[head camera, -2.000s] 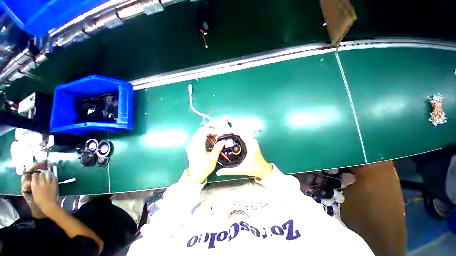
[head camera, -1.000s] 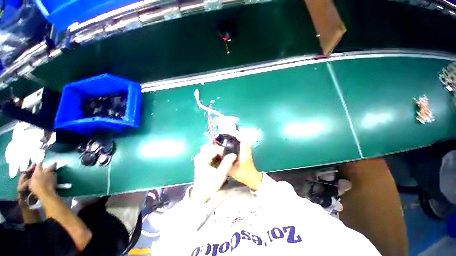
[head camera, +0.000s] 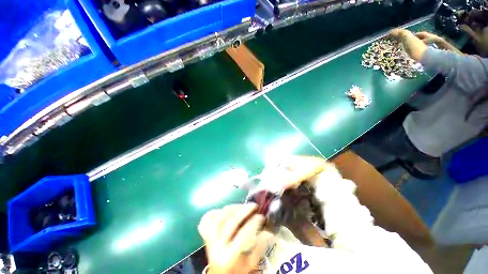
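A dark, reddish-looking unit is between my hands over the front edge of the green bench; it is blurred, and it looks like the black ball head. My left hand has its bent fingers on its near left side. My right hand reaches around its far right side and partly hides it. A blurred whitish part shows beside it. The wires cannot be made out clearly.
A small blue bin with black parts stands at left, with black round parts below it. A brown board stands at the strip. A coppery bunch, a glittery pile and a person are at right.
The view has turned to the right, showing the person and the pile. My hands have moved apart around the unit, my right hand now on its far side. The co-worker at left is out of view.
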